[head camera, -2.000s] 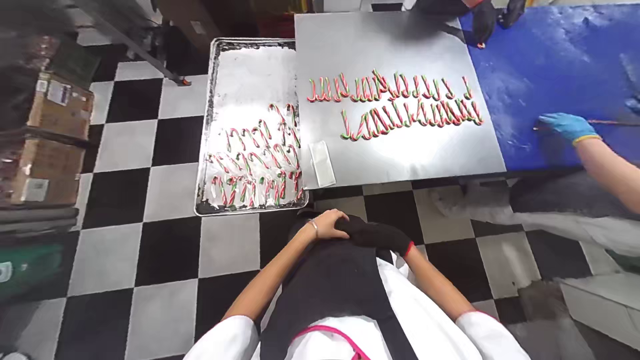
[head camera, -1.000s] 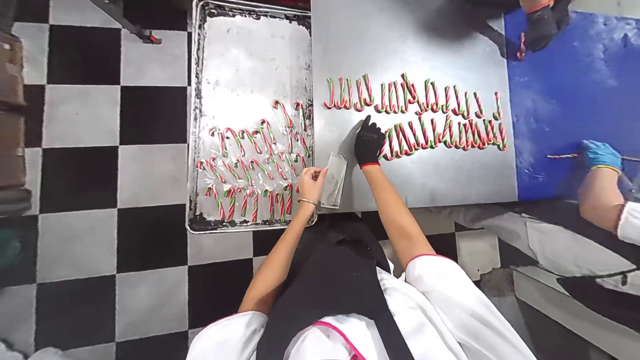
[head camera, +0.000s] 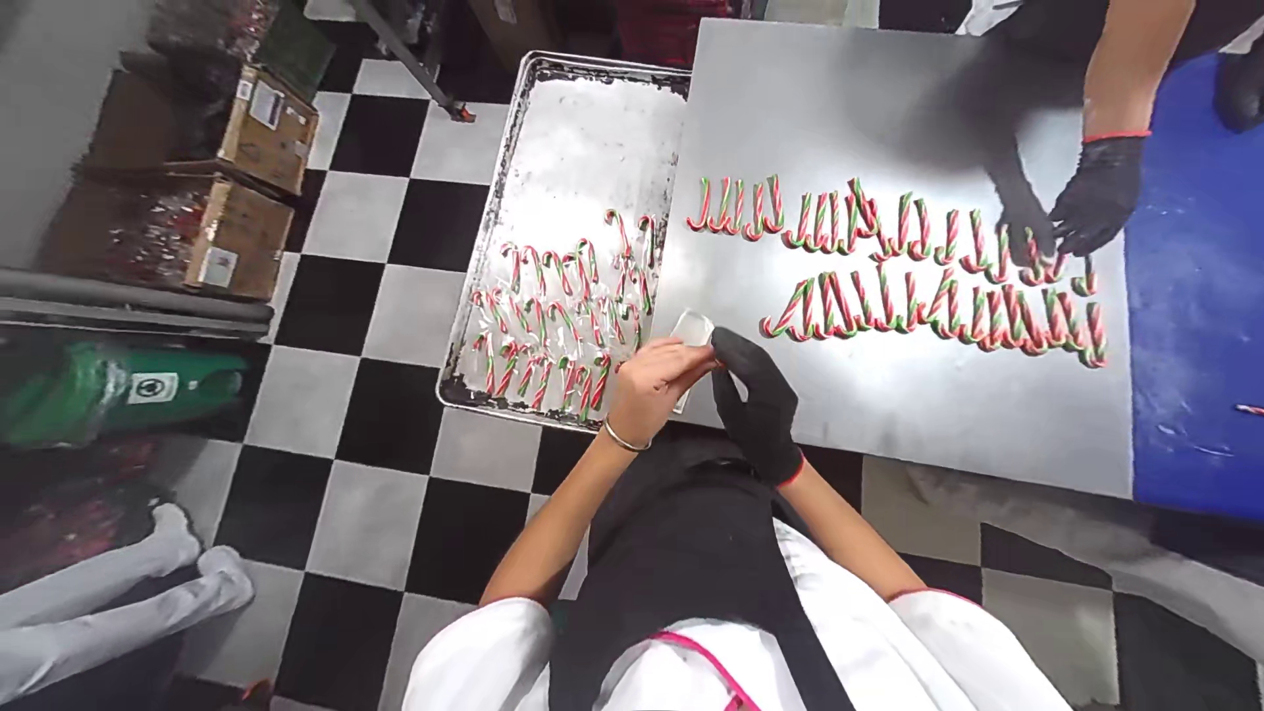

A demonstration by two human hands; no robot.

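My bare left hand point(head camera: 652, 380), with a thin bracelet at the wrist, meets my right hand point(head camera: 758, 400) in a black glove at the steel table's near left corner. Their fingertips touch over a pale, flat rectangular item point(head camera: 693, 326); whatever is between them is hidden. Left of my hands, several wrapped candy canes point(head camera: 553, 321) lie in rows in a metal sheet tray point(head camera: 597, 148). Right of them, two rows of red, white and green candy canes, an upper row point(head camera: 736, 207) and a lower row point(head camera: 879, 306), lie on the steel table point(head camera: 889, 415).
A co-worker's black-gloved hand point(head camera: 1096, 202) reaches to the upper row's right end. A blue work surface point(head camera: 1195, 296) adjoins the steel table. Cardboard boxes point(head camera: 237, 232) and a green bin point(head camera: 148, 390) stand at left, over a checkered floor point(head camera: 380, 395).
My right hand has moved from the lower row's left end back to my left hand. The co-worker's gloved hand now reaches the candy canes. The view has shifted.
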